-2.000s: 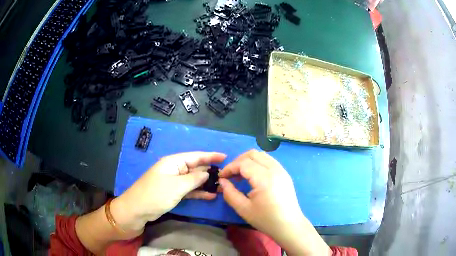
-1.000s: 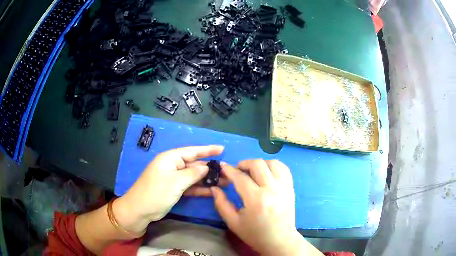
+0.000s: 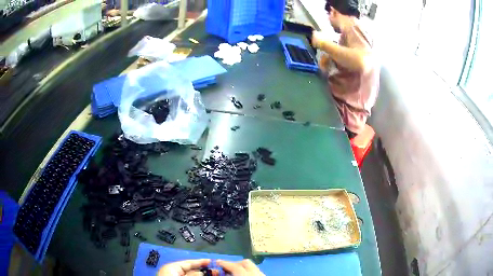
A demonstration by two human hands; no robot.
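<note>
My left hand (image 3: 185, 267) and my right hand (image 3: 238, 268) are at the bottom edge, cut off by it, with fingertips together over the blue sheet (image 3: 308, 265). A small black piece (image 3: 207, 271) shows between the fingers, mostly hidden. One black unit (image 3: 153, 258) lies on the sheet's left end. A heap of black housings (image 3: 130, 199) and a heap of smaller black pieces (image 3: 227, 178) lie beyond. The tan tray (image 3: 302, 250) at right holds silvery bits and one dark piece (image 3: 319, 225).
A filled blue sheet (image 3: 51, 188) stands at left. A clear bag (image 3: 138, 116) with black parts and stacked blue sheets (image 3: 202, 67) lie at the far side. A blue crate (image 3: 243, 19) stands behind white parts (image 3: 230, 54). Another person (image 3: 354, 70) works at far right.
The view has tilted up, showing the bag, crate and other person. My hands now sit at the bottom edge, still together at the black piece.
</note>
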